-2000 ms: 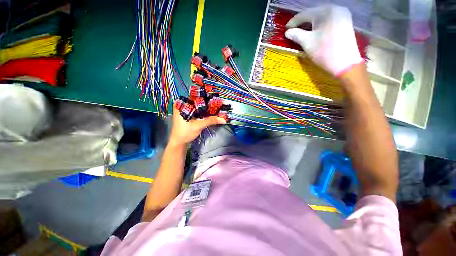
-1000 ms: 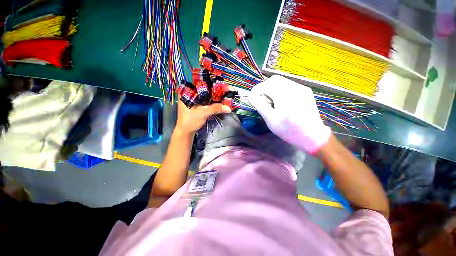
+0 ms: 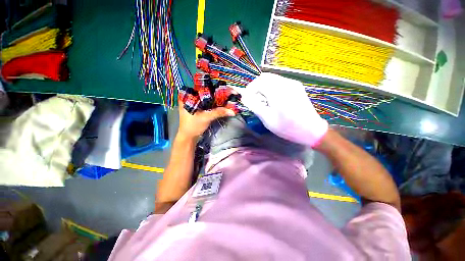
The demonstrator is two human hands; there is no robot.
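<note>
My bare left hand [image 3: 196, 121] holds several red-and-black connector housings [image 3: 205, 96] together at the bench edge. My gloved right hand [image 3: 283, 108] is just right of them, its fingertips close together at the rightmost housing. Whether a wire is between those fingers is too small to tell. More red-and-black connectors lie on the green mat above, trailing the mixed-colour wires of the harness [image 3: 336, 102], which pass behind my glove and fan out to the right.
A white compartment tray [image 3: 352, 85] holds yellow wires [image 3: 326, 51] and red wires [image 3: 346, 18]. A separate mixed-colour bundle [image 3: 158, 48] lies left of the yellow tape line [image 3: 200, 20]. Neighbour's wire stacks [image 3: 35, 65] are far left. Blue stools [image 3: 143, 130] stand below the bench.
My right hand has come from the red wires in the tray down and left to the housings. My left hand still holds the housings. The view has shifted slightly.
</note>
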